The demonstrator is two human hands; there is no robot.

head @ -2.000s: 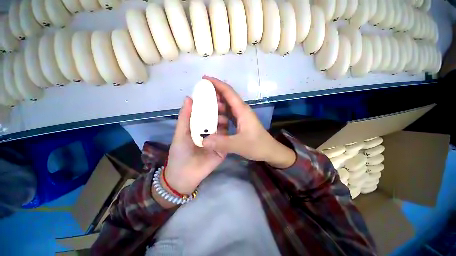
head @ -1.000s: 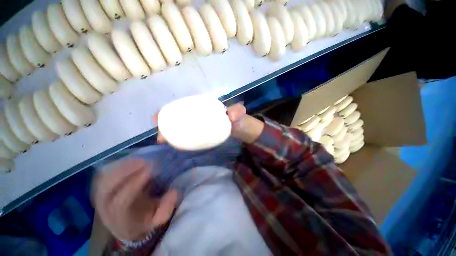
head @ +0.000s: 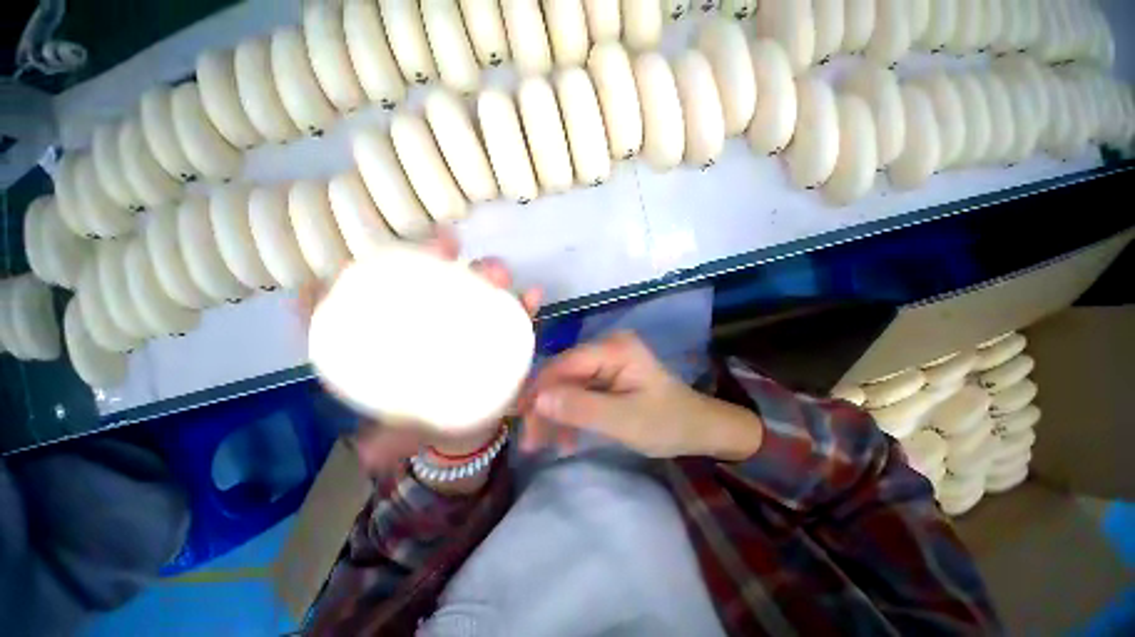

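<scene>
An oval unit (head: 421, 336), glaring white and face-on to the camera, is held over the near edge of the bench. My left hand (head: 429, 438), with a coiled white bracelet and a red band at the wrist, holds it from behind, and its fingertips show past the top and right rim. My right hand (head: 610, 398) is just right of the unit with its fingers curled together near the unit's lower right edge. Whether its fingertips touch the unit or hold anything is unclear.
Rows of cream units (head: 548, 134) stand on edge along the pale worktop (head: 585, 243). An open carton (head: 1058, 510) with stacked units (head: 965, 417) is at the lower right. A blue stool (head: 249, 467) and a person's dark sleeve or clothing (head: 93, 523) are at the lower left.
Since one second ago, the left hand has come up from below and now holds the unit, which appears further left. The right hand has moved off its right end. The camera view has turned.
</scene>
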